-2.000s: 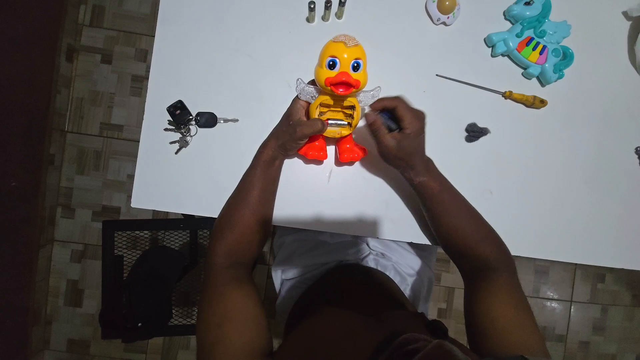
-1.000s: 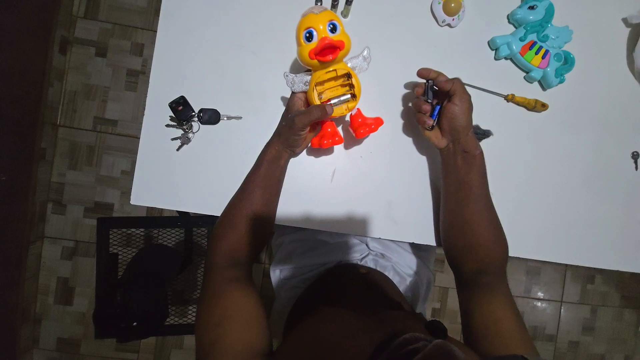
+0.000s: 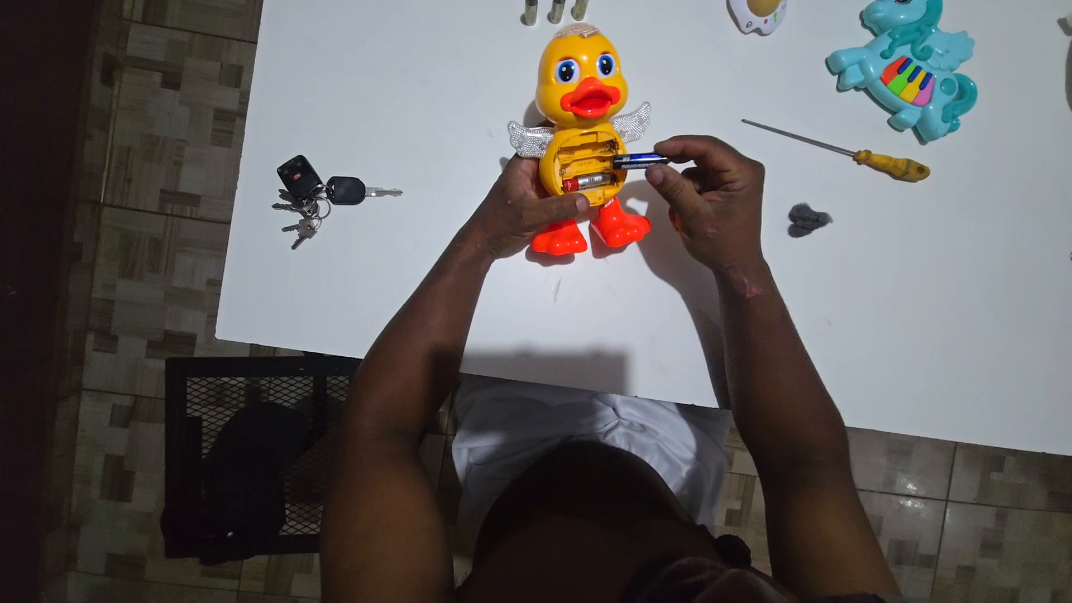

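Note:
My left hand (image 3: 523, 205) grips the yellow plastic toy duck (image 3: 578, 79) by its lower body, the thumb at the rim of the battery compartment (image 3: 586, 152) in its belly. A battery with a red end (image 3: 588, 182) lies in the lowest slot. Between thumb and fingertips my right hand (image 3: 712, 188) holds a dark blue battery (image 3: 641, 161), its left end at the right edge of the compartment. The duck has silvery wings and red feet. Whether anything more is inside my right palm cannot be seen.
Three batteries (image 3: 556, 10) stand beyond the duck's head. To the right lie a screwdriver (image 3: 888, 164), a small dark grey lump (image 3: 808, 219), a turquoise toy unicorn (image 3: 909, 71) and a white toy (image 3: 758, 15). Car keys (image 3: 345, 191) rest at left on the white table (image 3: 402, 276).
My right hand, off to the right of the duck one second ago, has come back to its compartment with a battery. The duck, tilted a second ago, is now more upright in my left hand.

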